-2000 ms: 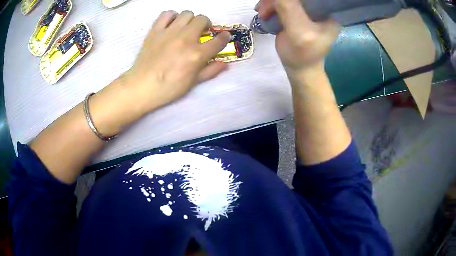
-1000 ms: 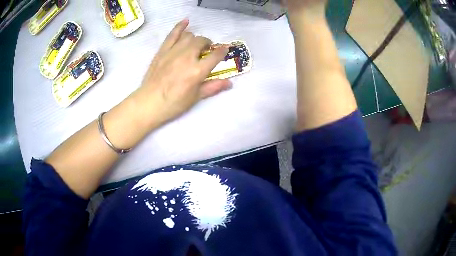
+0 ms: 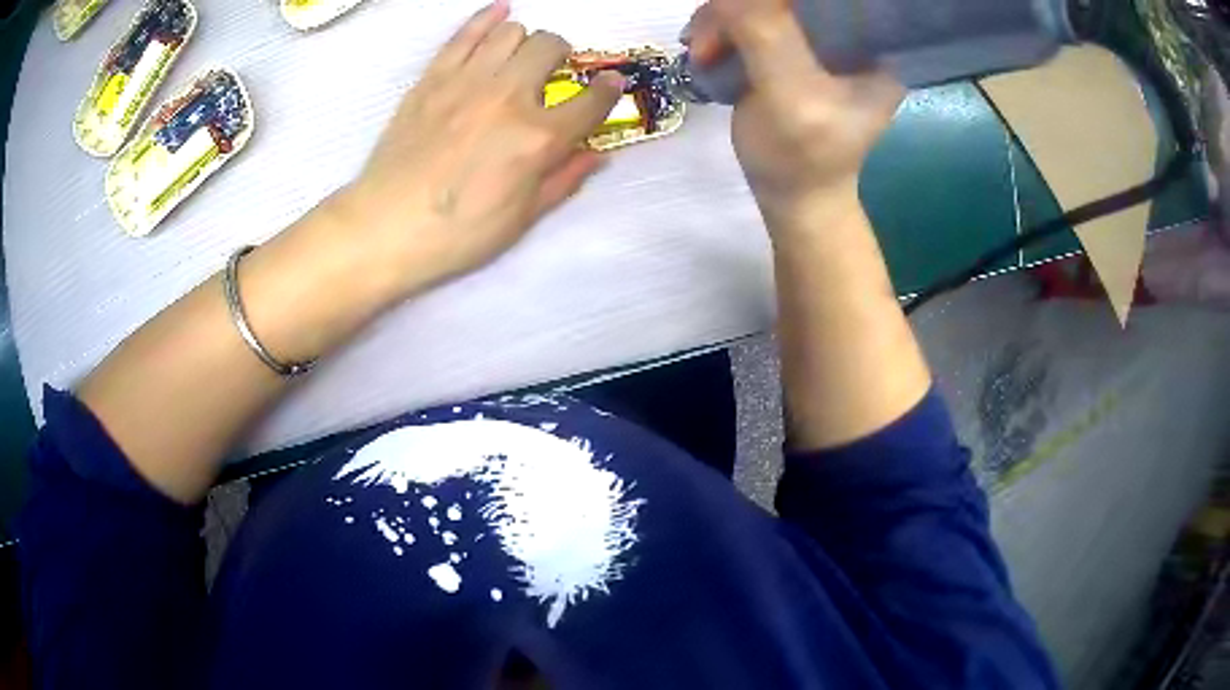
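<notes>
A cream oval housing half lies on the white mat, with a dark circuit board at its right end and a yellow battery at its left. My left hand lies over its left part, fingertips on the unit, pressing or holding it. My right hand is closed around the grey electric screwdriver. The screwdriver's nose is at the right end of the unit; the bit tip is too small to make out.
More open units with yellow parts lie on the white mat at the upper left. Another is cut off at the top edge. A brown cardboard sheet lies on the green surface at right, with the black cord crossing it.
My right hand has come back down from the top edge with the screwdriver now in view, its nose at the unit. The grey box at the top is out of view.
</notes>
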